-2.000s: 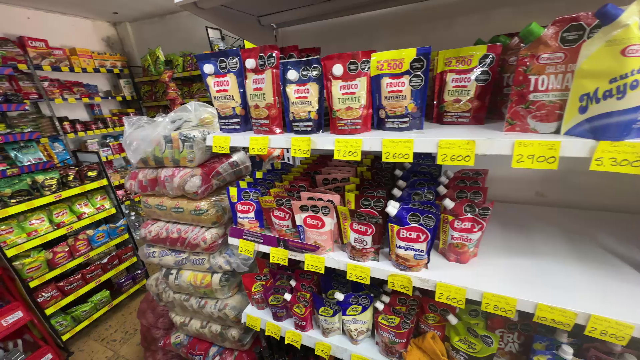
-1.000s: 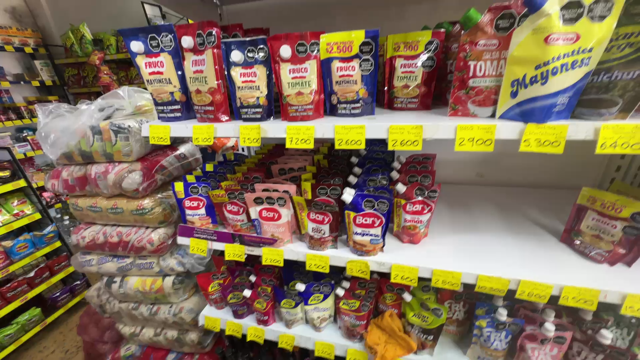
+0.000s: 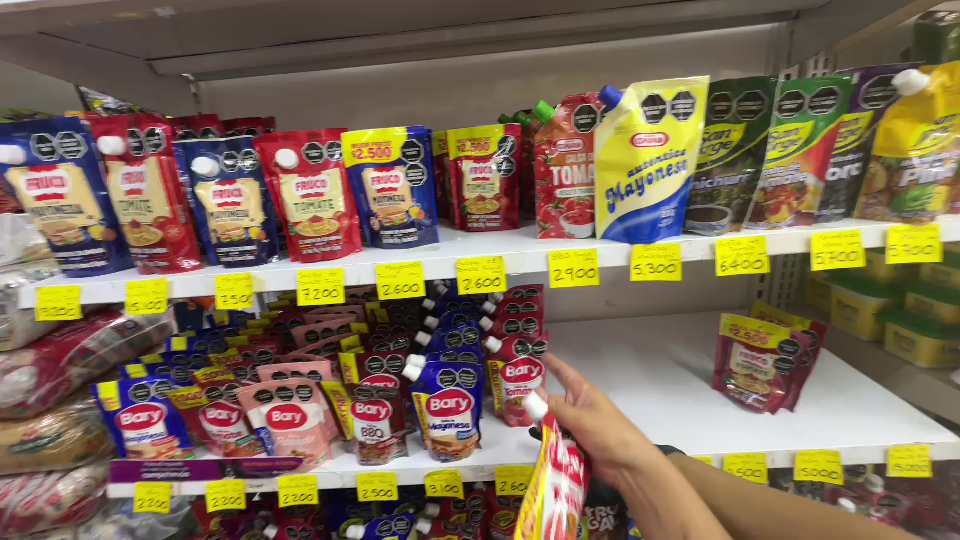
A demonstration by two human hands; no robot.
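My left hand (image 3: 600,431) is raised in front of the middle shelf, with a red-and-yellow sauce pouch (image 3: 555,487) hanging cap-up at its thumb. An extended finger overlaps the edge of a red Bary tomato sauce pouch (image 3: 519,379) standing on that shelf; whether they touch is unclear. Behind the left wrist runs my right forearm (image 3: 780,495), with a dark band near the wrist. Most or all of my right hand is hidden, so what it holds cannot be seen. A blue Bary mayonnaise pouch (image 3: 448,412) stands left of the tomato one, with rows of similar pouches behind.
The upper shelf (image 3: 495,244) carries Fruco pouches, a yellow-and-blue mayonnaise pouch (image 3: 652,161) and San Jorge pouches. Two Fruco tomato pouches (image 3: 757,364) stand farther right on the middle shelf. Bagged goods (image 3: 82,360) are stacked at left, green-lidded tubs (image 3: 926,307) at right. Yellow price tags line the edges.
The view has turned right and come closer to the shelves. My hands and forearms, absent from the earlier frames, are now in view with a red-and-yellow pouch.
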